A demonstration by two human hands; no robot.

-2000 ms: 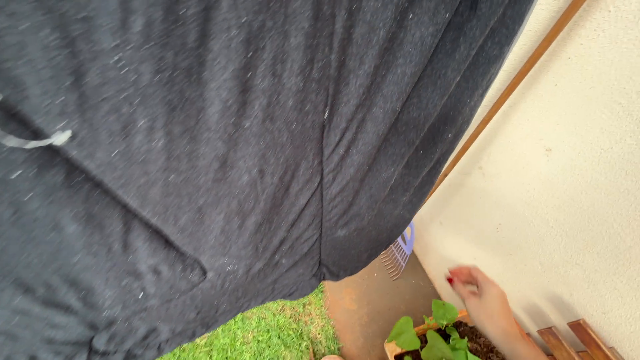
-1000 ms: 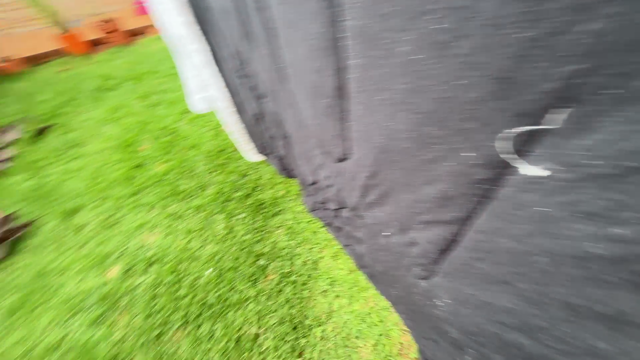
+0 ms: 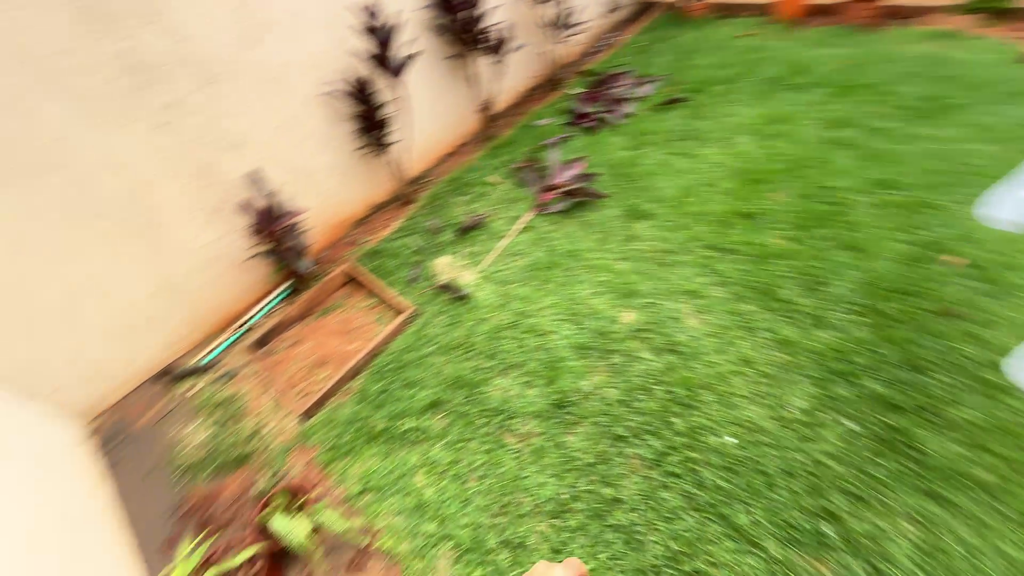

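Only a small blurred patch of skin shows at the bottom edge, a little right of the middle. It is too cropped to tell which hand it is, or whether it is a hand at all. Nothing held can be made out. Green grass fills the ground beyond it. A cut plant with purple leaves and a pale stem lies on the lawn, and more purple foliage lies farther back. White, blurred shapes enter at the right edge.
A low wooden frame around reddish soil stands at the left. Beside it, a green pole lies along the cream wall. Dark purple plants grow by the wall. Blurred leafy plants stand at the lower left.
The view has swung widely. The dark fabric that filled much of both earlier frames is out of view, as is the hand with red nails seen two seconds ago.
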